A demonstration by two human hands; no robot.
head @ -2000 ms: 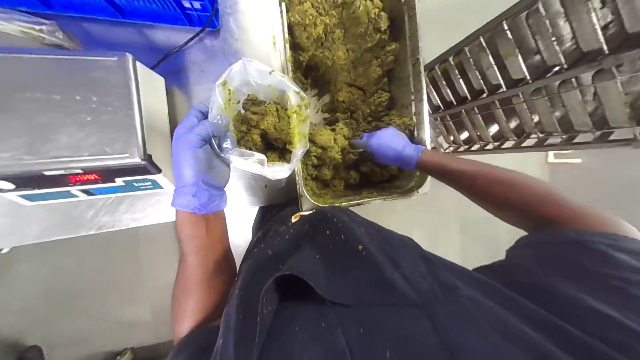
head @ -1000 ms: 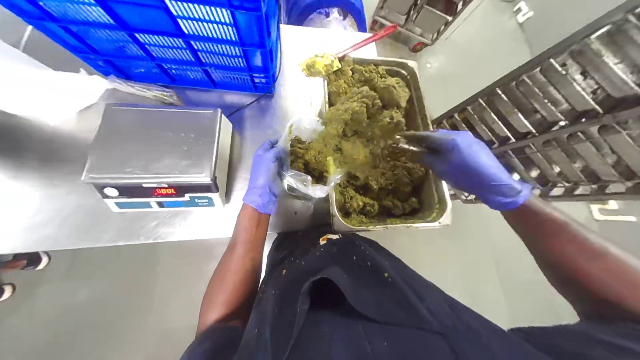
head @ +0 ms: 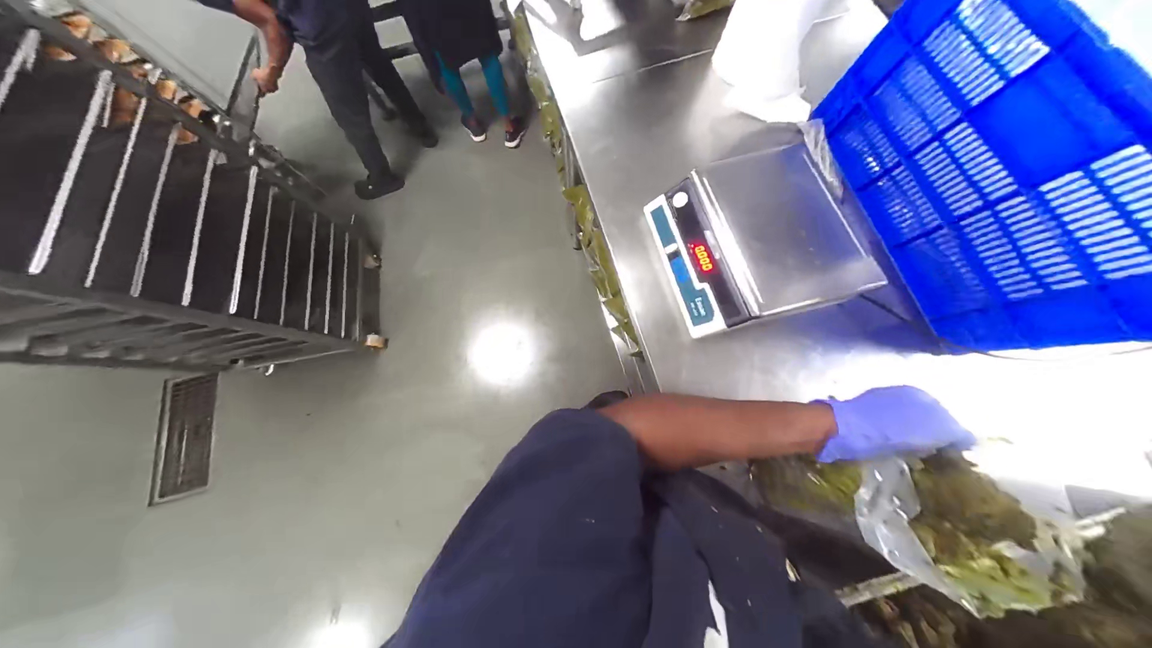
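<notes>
My left hand point(head: 891, 423), in a blue-violet glove, grips the rim of a clear plastic bag point(head: 886, 508) at the lower right. A greenish-brown mash point(head: 967, 513) fills part of the bag. Below and beside the bag, the metal pan of the same mash shows only in part and is blurred. My right hand is out of view. On the steel table point(head: 666, 117), above my left forearm, stands a digital scale point(head: 783, 225) with a bare metal plate and a lit red display.
A blue plastic crate point(head: 1008, 162) stands right of the scale, with white plastic sheeting point(head: 765, 54) near it. A metal rack point(head: 189, 216) is at the left. Two people point(head: 337, 72) stand beyond on the floor; filled bags point(head: 589, 234) line the table's side.
The view has swung strongly toward the scale and the floor on the left. My right hand, seen earlier at the pan, has left the view. My left hand still holds the bag.
</notes>
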